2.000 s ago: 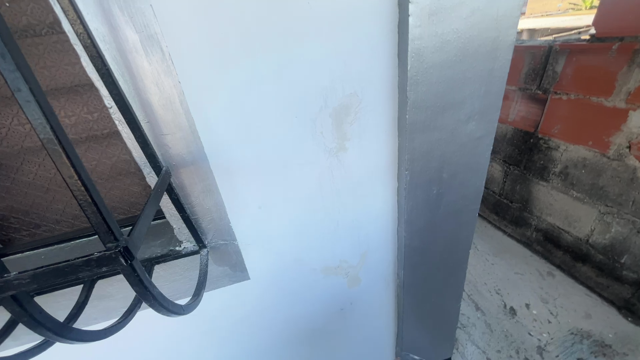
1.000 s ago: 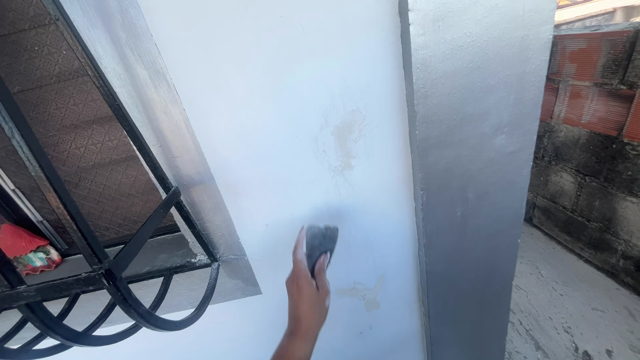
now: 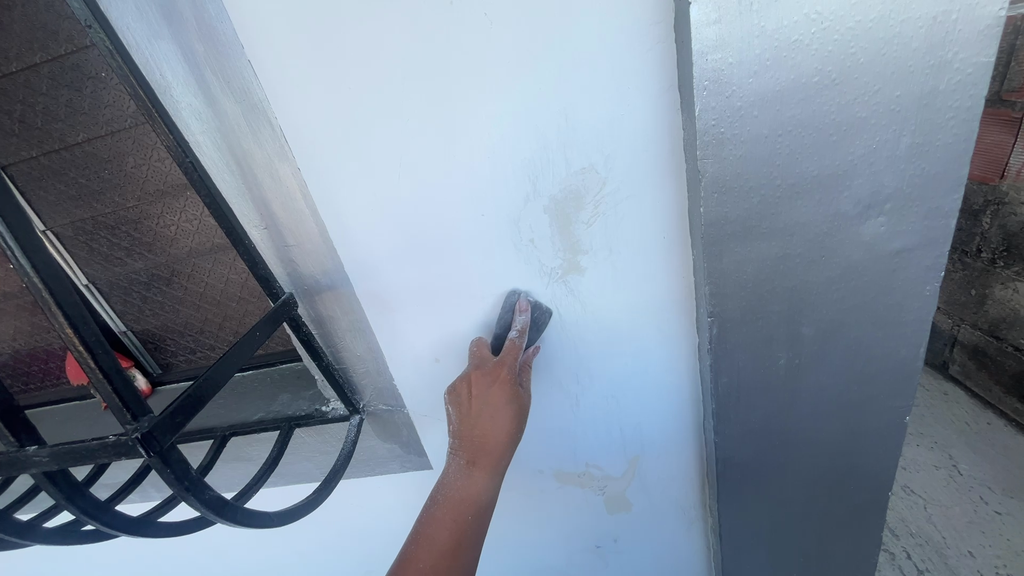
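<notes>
My left hand (image 3: 490, 400), dusted with white powder, holds a dark grey sanding block or folded abrasive sheet (image 3: 532, 324) flat against a white painted wall (image 3: 432, 200). One finger lies extended over the block. Just above and to the right is a beige patch (image 3: 570, 228) with fine scuff marks around it. A second beige patch (image 3: 616, 494) shows lower on the wall, right of my forearm. My right hand is out of view.
At left, a black metal window grille (image 3: 224, 372) with curved lower bars projects near my forearm. A red object (image 3: 120, 376) sits behind it. A silver-painted pillar (image 3: 824, 264) stands at right, with a brick and block wall (image 3: 992, 280) beyond.
My left hand, absent two seconds ago, came into view with the dark block on the wall. The block now sits closer to the upper beige patch. The view has shifted somewhat.
</notes>
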